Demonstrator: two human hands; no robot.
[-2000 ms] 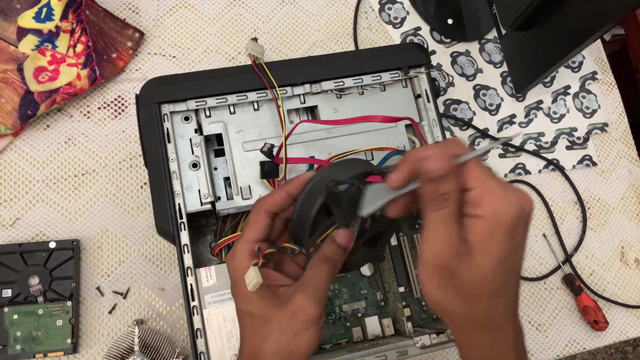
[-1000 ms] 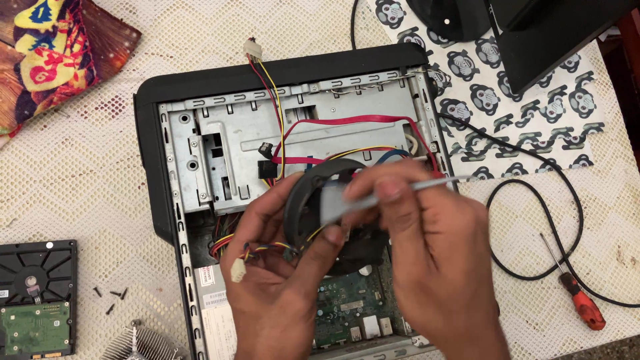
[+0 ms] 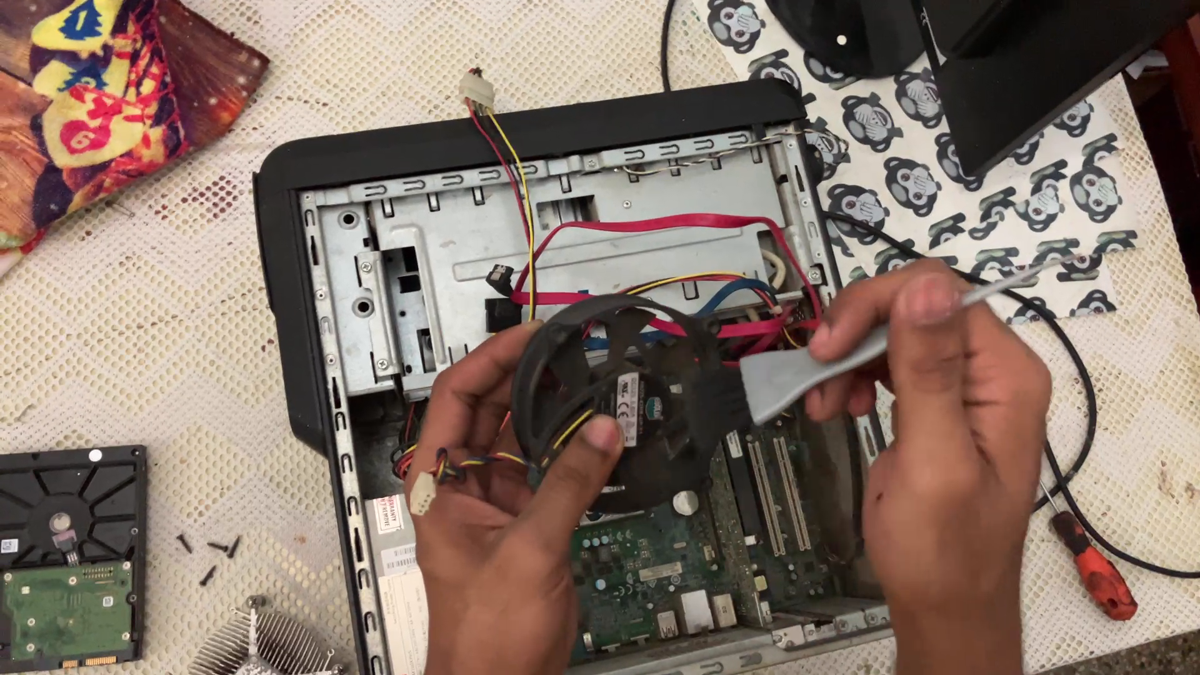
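Note:
My left hand (image 3: 511, 525) grips a round black cooling fan (image 3: 647, 403) by its frame, the thumb over its wires near the hub. A short wire bundle with a white connector (image 3: 424, 493) hangs from the fan over my palm. In my right hand (image 3: 947, 422) is a brush with a flat grey handle (image 3: 806, 375), its dark bristles against the right side of the fan. Both hands are above an opened desktop computer case (image 3: 581, 131), whose green motherboard (image 3: 647, 562) shows below the fan. Red SATA cables (image 3: 675, 223) cross the metal drive bay.
A hard drive (image 3: 70, 553), several screws (image 3: 208, 574) and a finned heat sink (image 3: 258, 642) lie left of the case. On the right are a red-handled screwdriver (image 3: 1097, 572), a black cable (image 3: 1078, 375) and a black monitor stand (image 3: 844, 37). A colourful cloth (image 3: 122, 112) is at upper left.
The brush has moved from the middle of the fan to its right side. The fan now faces the camera more, with its hub label in view.

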